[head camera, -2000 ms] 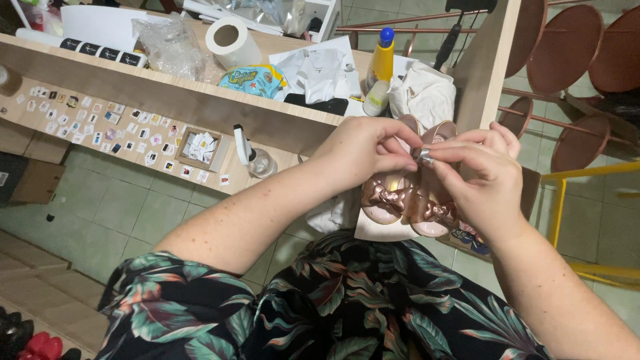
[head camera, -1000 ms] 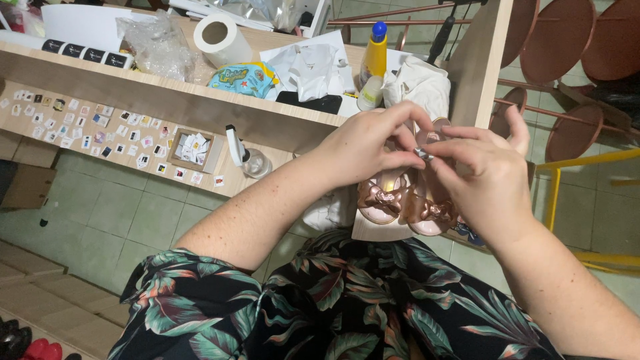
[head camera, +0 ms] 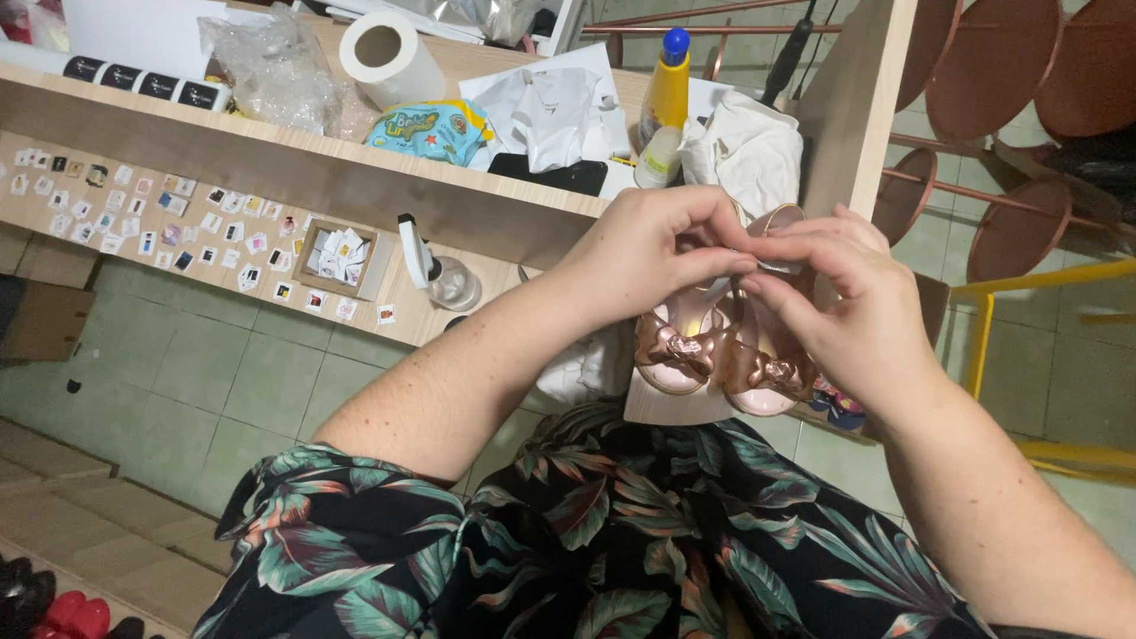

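A pair of pink metallic sandals with bows stands side by side on a light wooden surface, the left sandal (head camera: 679, 351) beside the right sandal (head camera: 770, 377). Above them, my left hand (head camera: 661, 244) pinches a small item between thumb and index finger; the fingers hide most of it. My right hand (head camera: 834, 284) meets it fingertip to fingertip, pinching at the same spot, and a bit of thin, pale material shows between the hands. What the item is, I cannot tell. Behind the hands lies a crumpled white cloth (head camera: 745, 151), next to a yellow bottle with a blue cap (head camera: 666, 89).
On the upper shelf are a paper roll (head camera: 390, 58), a wipes pack (head camera: 429, 131) and a black phone-like object (head camera: 550, 174). The lower shelf holds small cards, a wooden box of slips (head camera: 342, 257) and a spray bottle (head camera: 453, 284). Yellow metal frame (head camera: 983, 346) at right.
The shiny silvery piece seen between my fingertips earlier is now mostly covered by them. Both hands stay together over the sandals.
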